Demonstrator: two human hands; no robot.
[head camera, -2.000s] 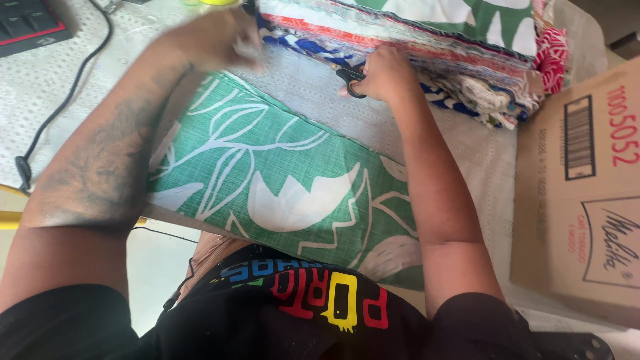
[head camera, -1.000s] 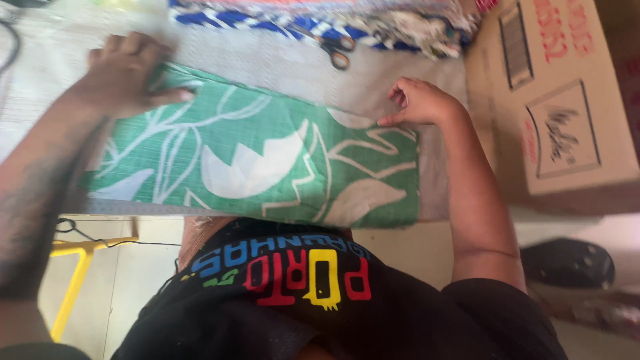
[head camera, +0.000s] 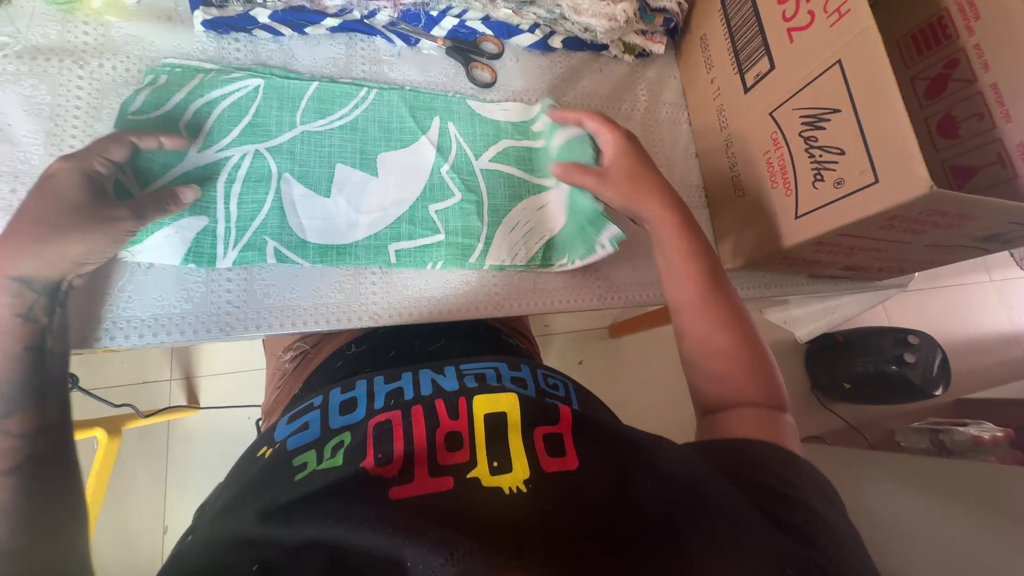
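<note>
A green cloth with white leaf shapes (head camera: 352, 184) lies folded in a long strip on the table before me. At its left end is my left hand (head camera: 108, 192), thumb and fingers apart around the edge; whether it pinches the cloth I cannot tell. My right hand (head camera: 612, 160) grips the right end, which is lifted, curled and slightly blurred. Scissors with black and orange handles (head camera: 476, 60) lie beyond the cloth, their blades pointing left against a stack of folded fabrics (head camera: 544, 28), blue and white at the bottom.
A printed cardboard box (head camera: 752, 136) stands close to my right forearm. A lace-patterned cover (head camera: 320, 300) lies over the table, whose near edge runs by my waist. On the floor are a black object (head camera: 878, 365) at right and a yellow frame (head camera: 100, 456) at left.
Two seconds ago my right hand was at the scissors by the fabric stack; now it is on the right end of the green cloth, which has curled up since one second ago.
</note>
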